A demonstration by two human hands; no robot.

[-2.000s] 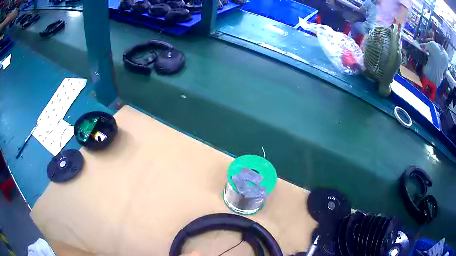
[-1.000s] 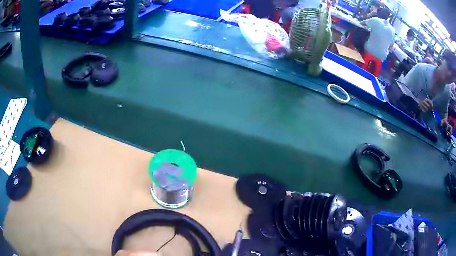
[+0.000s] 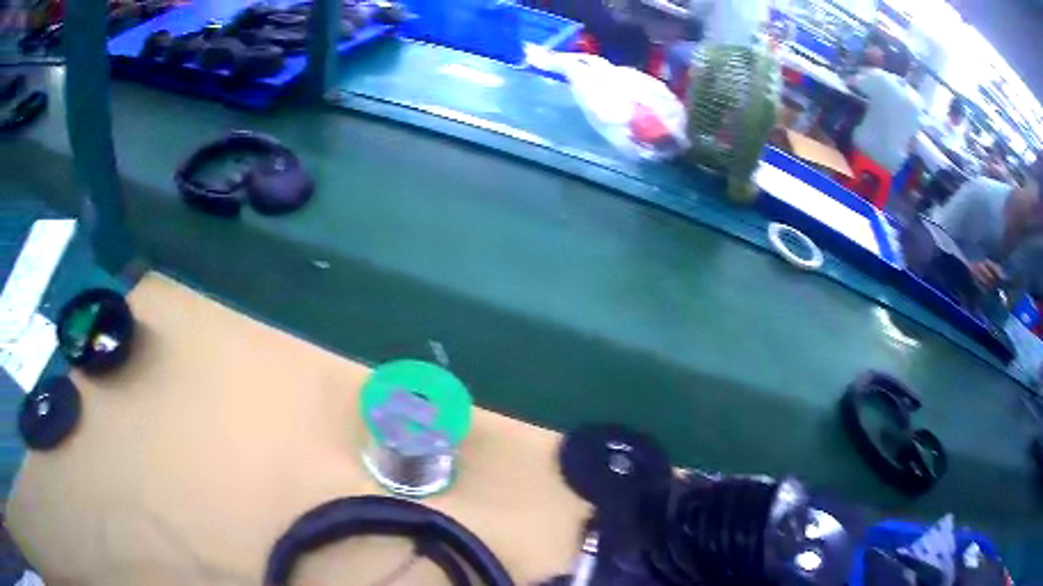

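A black headband arcs up from the bottom edge over the tan mat, cut off by the frame. A thin wire runs across its opening. A slim metallic stick, perhaps a soldering iron, shows to its right at the bottom edge. A solder wire spool with a green flange stands upright behind the headband. An open ear cup housing with a green board inside lies at the mat's left corner, beside a flat black disc. Neither of my hands shows. The picture is blurred.
A row of black discs stands at the lower right, with a blue tray beyond. Headphones lie on the green belt. A green fan, a white ring and people are on the far side.
The view has swung right overall, with a slight shift back since a second ago, so things sit further left than at first. The fingertip seen earlier at the headband no longer shows.
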